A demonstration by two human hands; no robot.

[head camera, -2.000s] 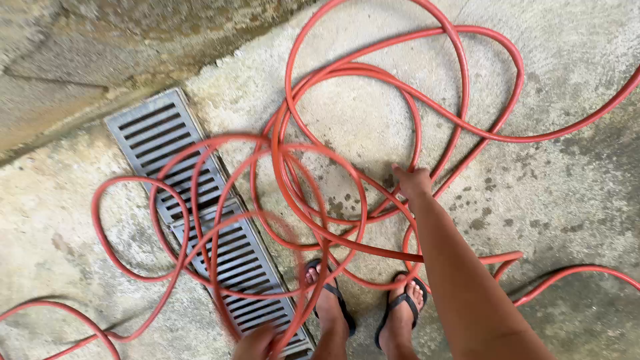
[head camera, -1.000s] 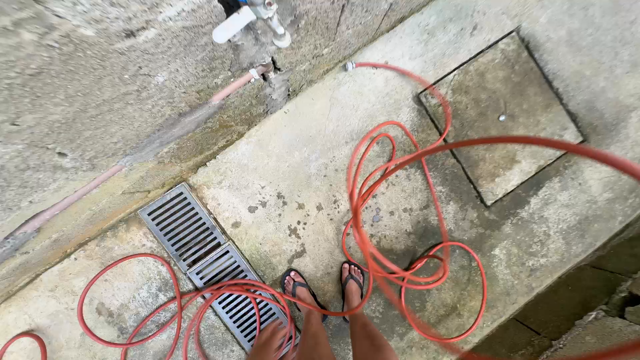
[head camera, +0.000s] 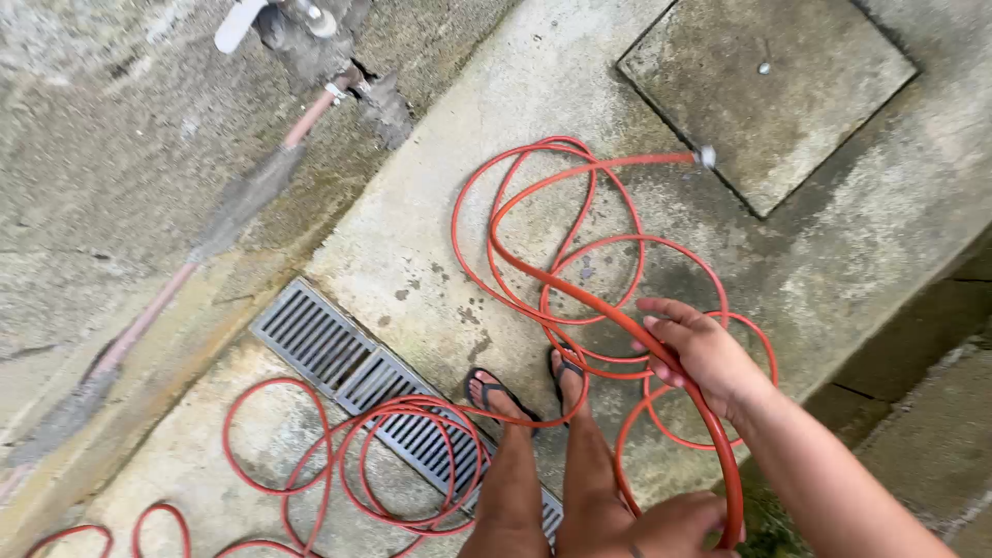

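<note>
A red hose (head camera: 570, 288) runs up from my hands and bends over its loops to a pale end fitting (head camera: 706, 156) near the corner of the concrete cover. Around the hose at right of centre curl the fingers of my right hand (head camera: 690, 349). My left hand (head camera: 674, 527), partly cut off at the bottom edge, is closed on a lower part of the same hose. More loops lie on the concrete before my feet and across the metal drain grate (head camera: 318, 333).
A square concrete cover (head camera: 775, 101) is set in the floor at upper right. Along the rough wall at left run a pipe (head camera: 155, 310) and a tap with a white lever (head camera: 239, 25). My feet in flip-flops (head camera: 496, 395) stand beside the grate. A ledge drops off at right.
Both hands now hold the hose at lower right; two seconds ago one was over the grate. The hose's end fitting has moved from beside the wall to the concrete cover's edge.
</note>
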